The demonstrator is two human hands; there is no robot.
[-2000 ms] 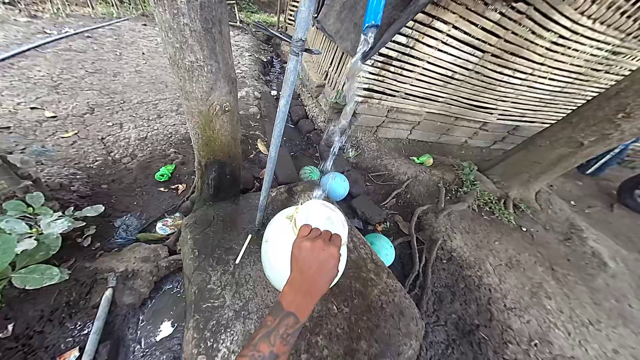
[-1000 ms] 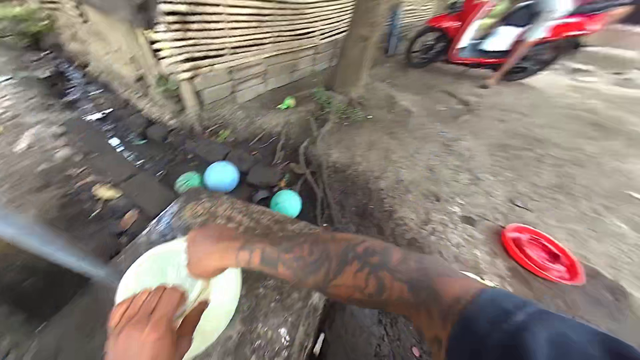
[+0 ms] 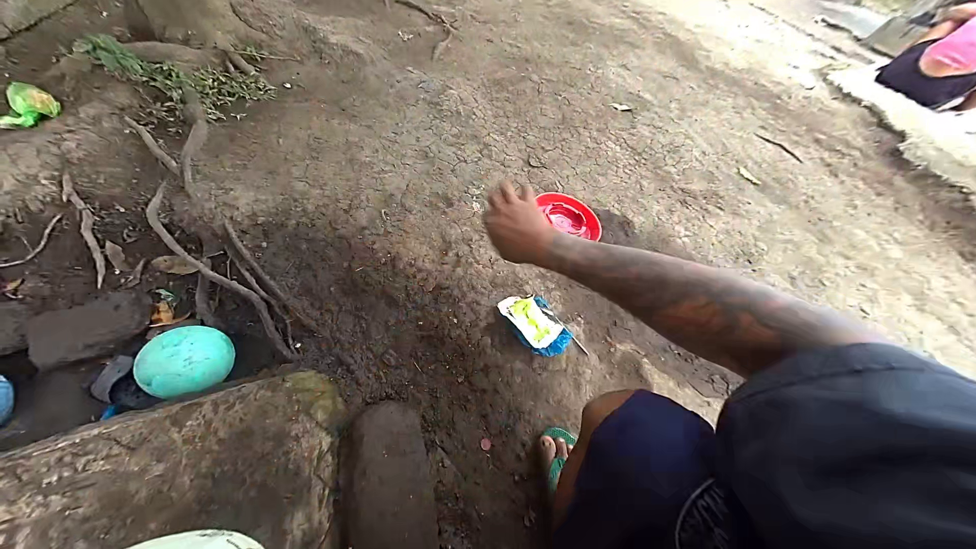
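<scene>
My right hand [image 3: 520, 223] is stretched out over the dirt, palm down with fingers bent; whether it holds anything is hard to see. Just beyond it, partly covered by the hand, lies a red plastic lid or shallow dish [image 3: 573, 216]. An opened packet [image 3: 534, 324], white and blue with yellow-green on it, rests on the ground below my forearm. The pale rim of a bowl [image 3: 200, 540] shows at the bottom left on a stone slab [image 3: 175, 457]. My left hand is out of view.
A teal ball [image 3: 184, 361] and part of a blue one [image 3: 4, 399] sit in the wet channel behind the slab. Exposed roots [image 3: 221, 278] cross the soil. Green plastic [image 3: 29, 104] lies at far left. Part of another person [image 3: 934, 69] shows at top right.
My right hand has left the pale bowl and now reaches out near the red dish. My left hand, at the bowl a second ago, is gone from view. The view has swung right.
</scene>
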